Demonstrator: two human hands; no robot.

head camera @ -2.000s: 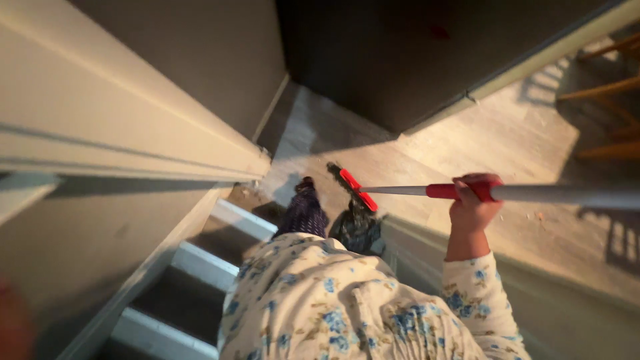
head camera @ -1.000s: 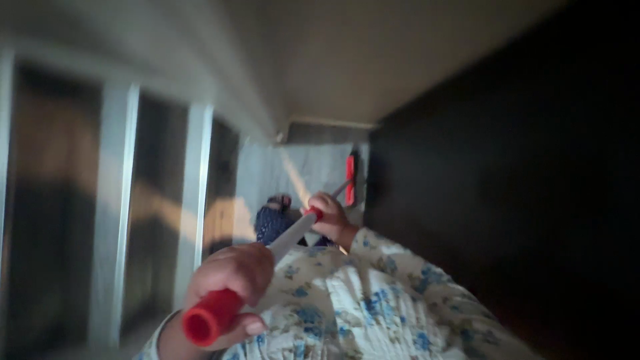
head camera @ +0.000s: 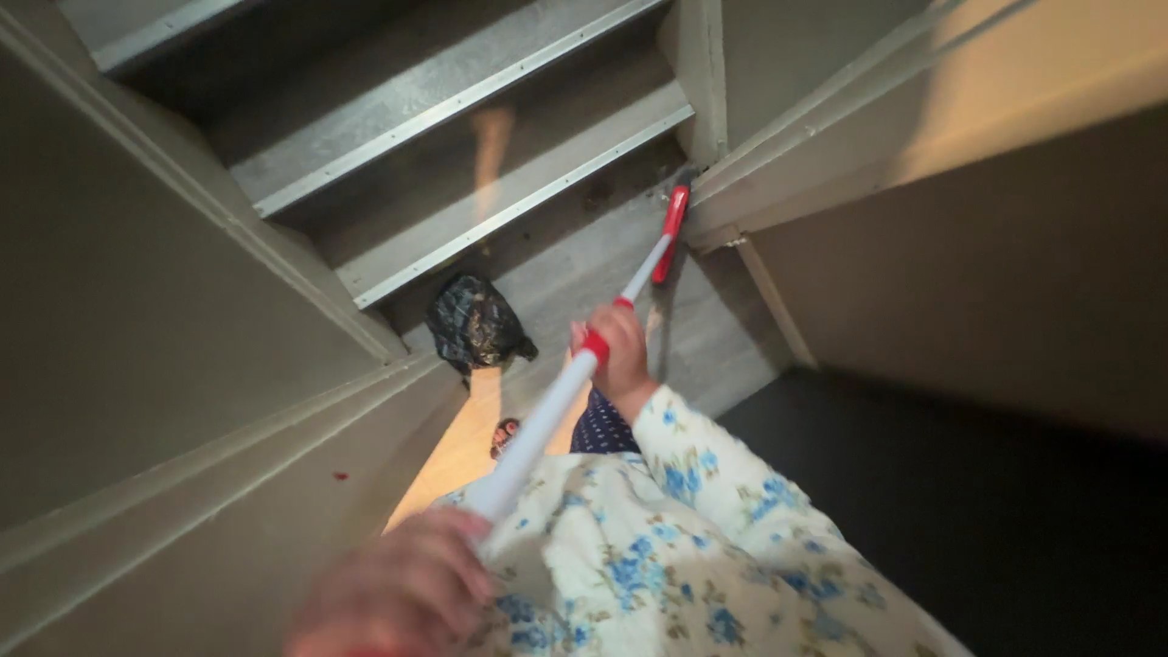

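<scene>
My right hand is closed around the red grip on the middle of a broom's white handle. Nearer the camera, my left hand, blurred, is wrapped around the handle's upper end. The red broom head rests on the floor at the right end of the lowest stair, touching or close to the wall's corner. Its dark bristles show at the far tip. Some small debris lies beside it. A black plastic bag lies on the floor at the stair's left end.
Stairs with metal edging rise at the top left. Walls with baseboards close in on the right and left. A dark surface fills the lower right. My foot shows below the bag.
The view has turned strongly towards the stairs. Two seconds ago only my right hand was seen on the broom; now both hands hold it. The broom head is now beside the lowest stair.
</scene>
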